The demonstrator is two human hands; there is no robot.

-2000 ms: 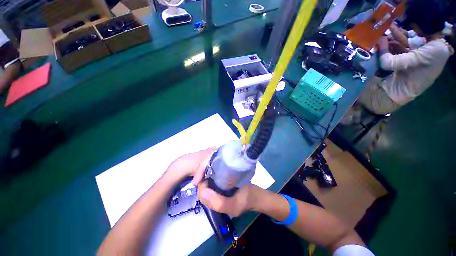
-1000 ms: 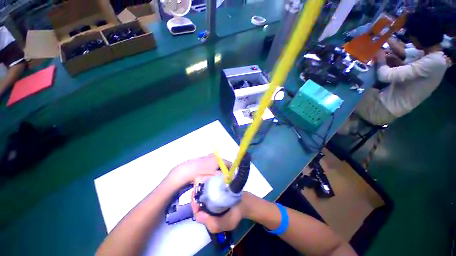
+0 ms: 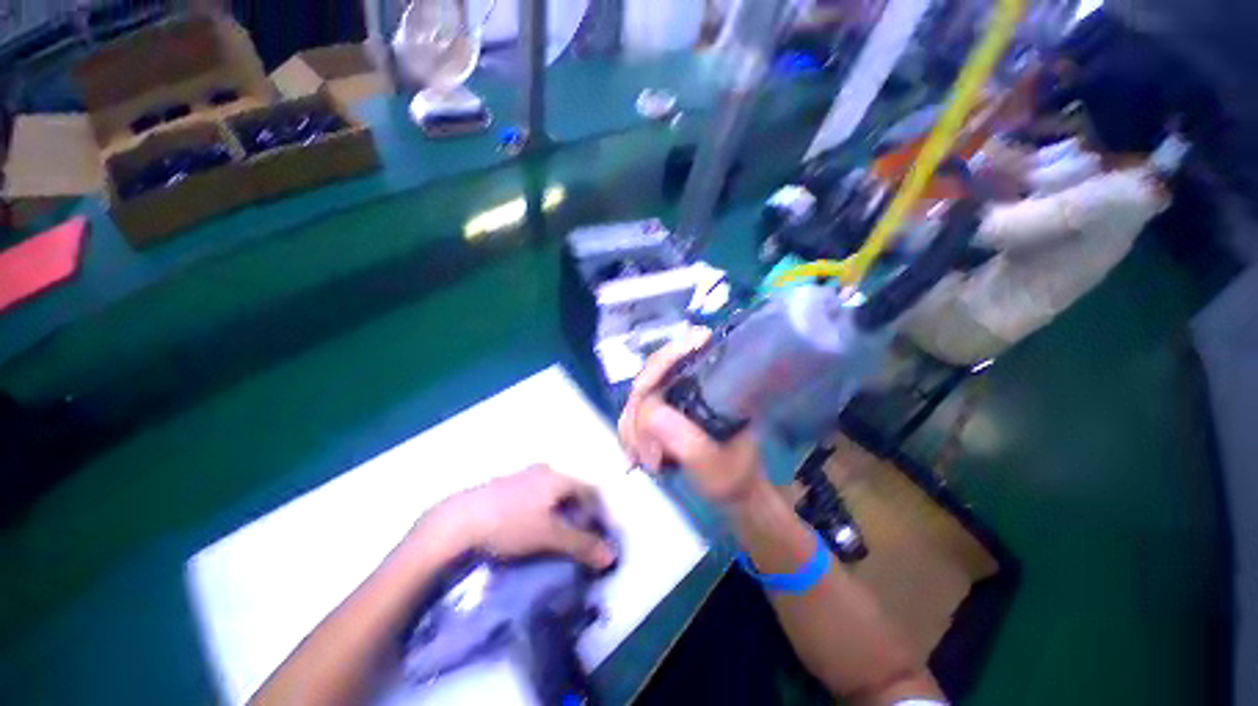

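Observation:
The electric screwdriver [image 3: 786,361] is a grey-silver cylinder with a dark grip, tilted and blurred, hanging from a bright yellow cord [image 3: 938,138]. My right hand [image 3: 690,439], with a blue wristband, is closed around its grip, above the mat's right edge. The dark device housing [image 3: 504,621] lies on the white mat [image 3: 317,531], blurred, with a black tube part pointing down to the frame's bottom. My left hand [image 3: 517,517] holds the housing's upper edge, fingers over its far right side.
The screw feeder [image 3: 628,290] stands behind the mat. A lined tray [image 3: 904,566] with black units lies low at right. A divided cardboard box [image 3: 235,159] and a red sheet [image 3: 42,262] are at far left. A person [image 3: 1062,248] sits at upper right.
The screwdriver and my right hand have moved up and right, off the housing, and the screwdriver now tilts. The housing shows more fully under my left hand. The view has shifted.

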